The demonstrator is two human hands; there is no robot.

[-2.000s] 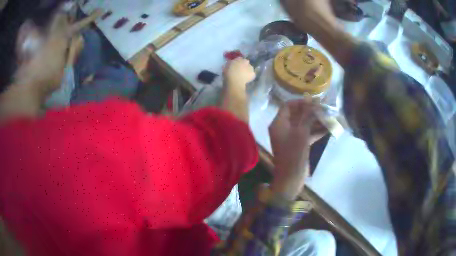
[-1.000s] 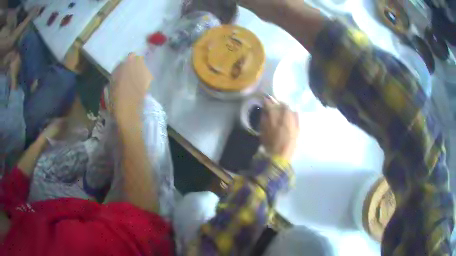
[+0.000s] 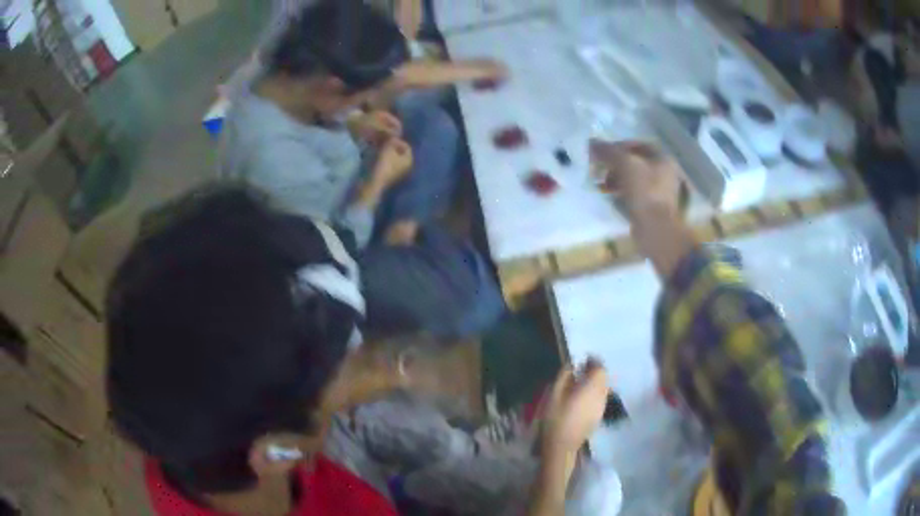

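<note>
My right hand [image 3: 646, 181], in a plaid sleeve, is stretched out over the white-covered table beyond the wooden edge strip. It is blurred, its fingers point left, and I cannot tell whether it holds anything small. Small dark red piles [image 3: 541, 182] and a small black piece [image 3: 563, 156] lie to the left of the hand. A sliver of a wood-look lid [image 3: 706, 498] shows at the bottom edge, left of my sleeve. My left hand is out of the picture.
A worker in red [image 3: 232, 333] sits close at left, one hand [image 3: 577, 403] at the near table's edge. A worker in grey [image 3: 293, 151] sits beyond. White box inserts [image 3: 731, 166] and round parts stand at upper right. Cartons are stacked at far left.
The view has swung left and up. My right hand has reached farther out over the far table. My left hand and most of the lid have left the picture.
</note>
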